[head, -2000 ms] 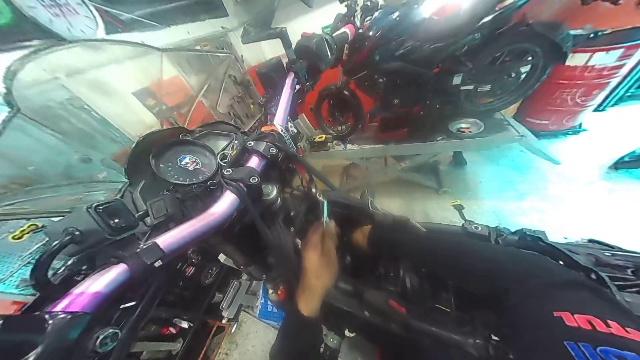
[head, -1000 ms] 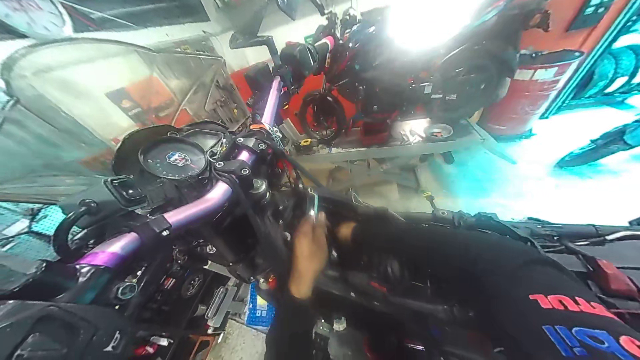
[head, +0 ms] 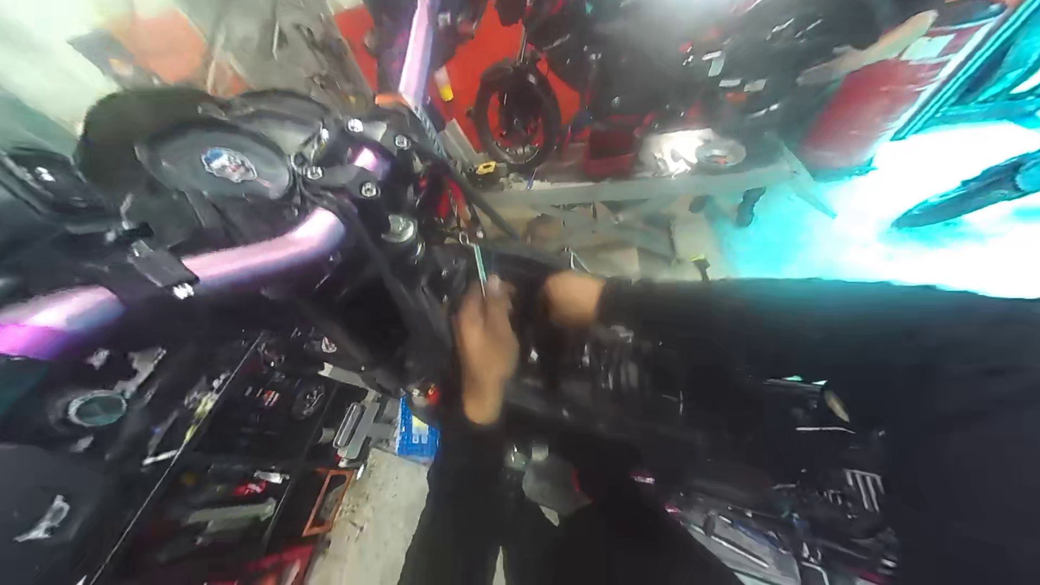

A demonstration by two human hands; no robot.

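My left hand (head: 486, 349) grips a slim metal wrench (head: 479, 264), whose far end reaches into the frame area just behind the steering head of a motorcycle. My right hand (head: 573, 299) is close by on the right, partly lost among dark parts of the bike; its fingers are hidden and blurred. Left of the hands lie the purple handlebar (head: 268, 256), the round instrument cluster (head: 219, 166) and the top clamp bolts (head: 370, 188).
A second motorcycle's wheel (head: 518, 114) and a metal bench (head: 617, 191) stand beyond. Trays of tools (head: 227, 504) lie below left, near a blue box (head: 416, 431). A red drum (head: 861, 114) is at the upper right.
The view has moved closer to the motorcycle. My left hand stays on the wrench at about the same place, with my right hand beside it.
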